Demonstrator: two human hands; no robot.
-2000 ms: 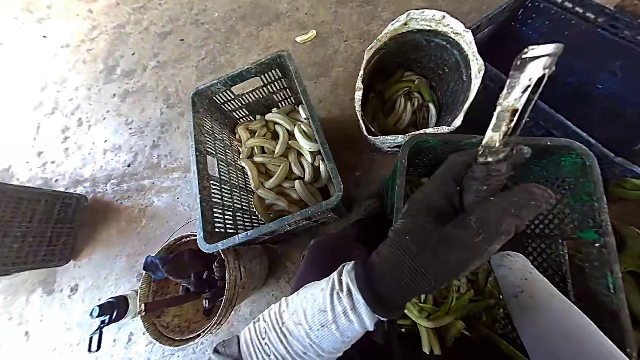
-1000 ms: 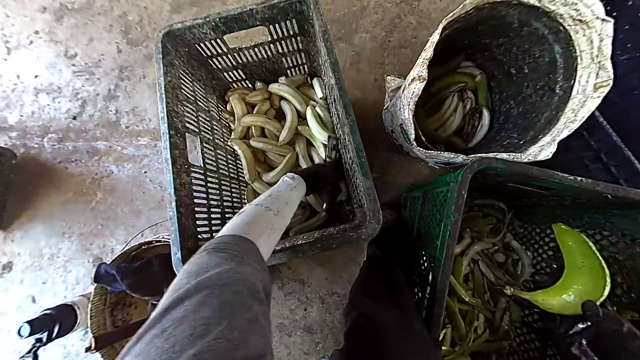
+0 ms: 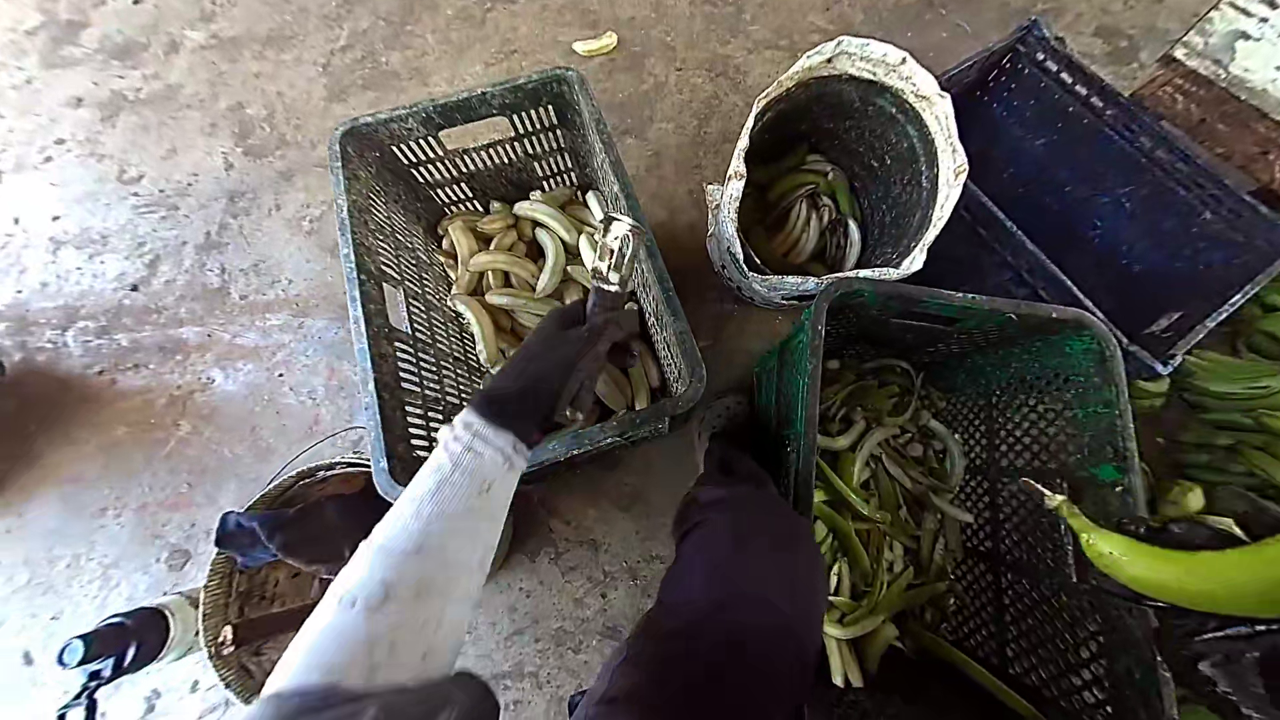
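Note:
My left hand (image 3: 560, 370), in a dark glove below a white sleeve, reaches into the grey-green plastic crate (image 3: 355, 270). It holds a metal-bladed hand tool (image 3: 614, 250), blade pointing away, over peeled bananas (image 3: 505, 265). At the right edge, my right hand (image 3: 1190, 534), dark-gloved and mostly hidden, is at a large unpeeled green banana (image 3: 1180, 575). This banana lies above the right side of a green mesh crate (image 3: 1080, 340), its stem pointing left. Green peels (image 3: 880, 500) lie along that crate's left side.
A bucket with a whitish rim (image 3: 950, 140) holds peeled bananas. Blue crates (image 3: 1110, 190) stand behind it, with green bananas (image 3: 1230, 400) at right. A woven basket (image 3: 225, 610) and a dark bottle-like object (image 3: 120, 640) sit lower left. One banana piece (image 3: 595, 43) lies on the floor.
My left hand, lower inside the peeled-banana crate one second ago, now shows with the tool above the bananas. Two seconds ago it held the tool over the green crate. The view has shifted.

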